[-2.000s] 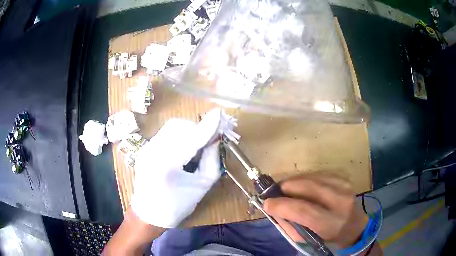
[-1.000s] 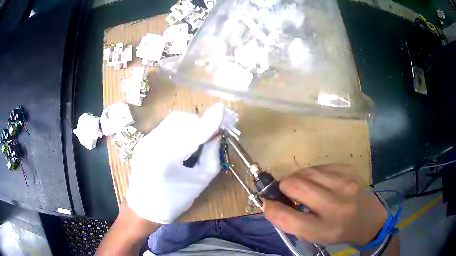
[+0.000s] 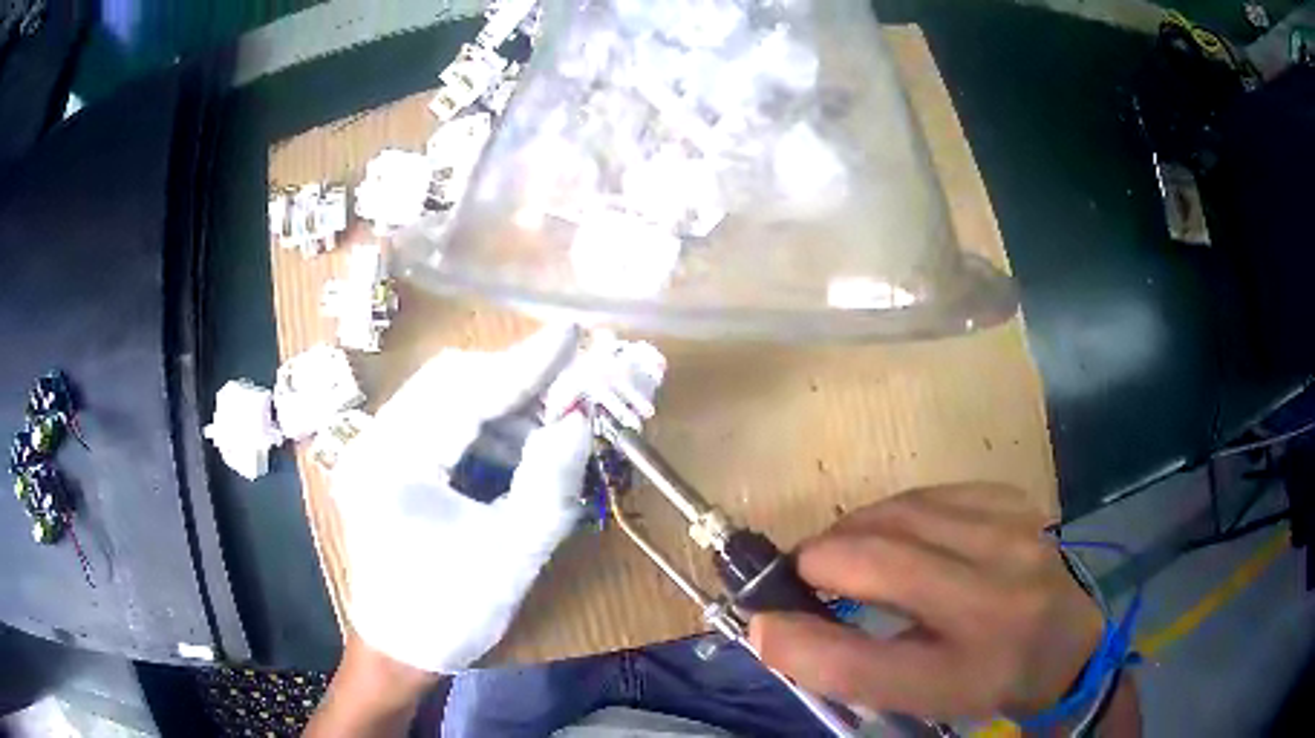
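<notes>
My left hand (image 3: 454, 505), in a white glove, holds a white plastic housing (image 3: 627, 378) at its fingertips, below the hood's rim. A dark component (image 3: 488, 464) shows between its thumb and fingers. Thin coloured wires hang under the housing. My right hand (image 3: 930, 606), bare with a blue wrist strap (image 3: 1096, 678), holds a soldering iron (image 3: 764, 572) like a pen. The iron's metal barrel reaches the housing's near side; the exact contact is too small to tell. A thin metallic feed tube (image 3: 656, 555) runs beside the iron.
A clear hood (image 3: 736, 310) stands over the far part of the tan cardboard sheet (image 3: 923, 433), with white housings seen through it. More white housings (image 3: 317, 387) lie at the left. Small circuit boards (image 3: 46, 461) lie on the black mat (image 3: 101, 317). Dark wired parts (image 3: 1190, 87) lie far right.
The view has shifted, moving the scene left. The held housing is turned and shows more of its white body past the glove. The iron remains against its near side.
</notes>
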